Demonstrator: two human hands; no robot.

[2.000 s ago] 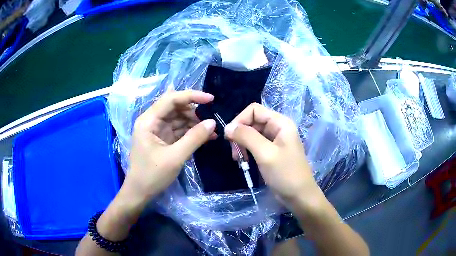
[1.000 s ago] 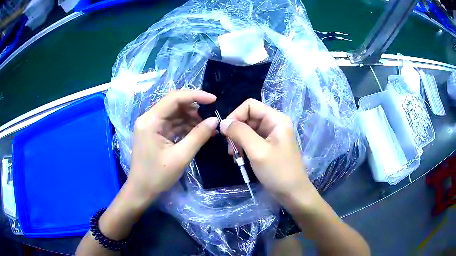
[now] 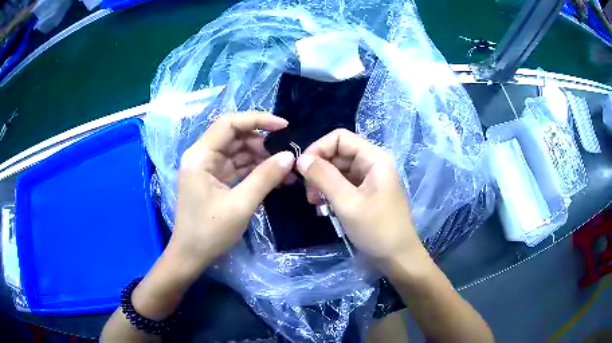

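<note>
My left hand [image 3: 228, 177] and my right hand [image 3: 355, 191] meet over the open clear plastic bag liner [image 3: 191, 74]. My right thumb and index finger pinch thin pale lead wires [image 3: 295, 147], whose bent ends stick up between the two hands. A white connector [image 3: 325, 210] and a white sleeve [image 3: 337, 226] hang below my right fingers. My left thumb tip touches beside the leads; its index finger is raised. Whether a small black part is in my left fingers is hidden. A dark mass [image 3: 322, 104] lies inside the bag.
A blue tray [image 3: 90, 221] is at left. A clear bin [image 3: 530, 181] with white strips [image 3: 520, 181] and bagged white parts [image 3: 560, 151] are at right. White paper [image 3: 329, 57] lies at the bag's far edge. A metal post [image 3: 523, 40] stands by the green belt [image 3: 87, 74], which carries small dark pieces [image 3: 478, 45].
The lead ends are now bent over, and the connector and sleeve sit more behind my right hand. Small dark pieces have appeared on the belt and shifted right.
</note>
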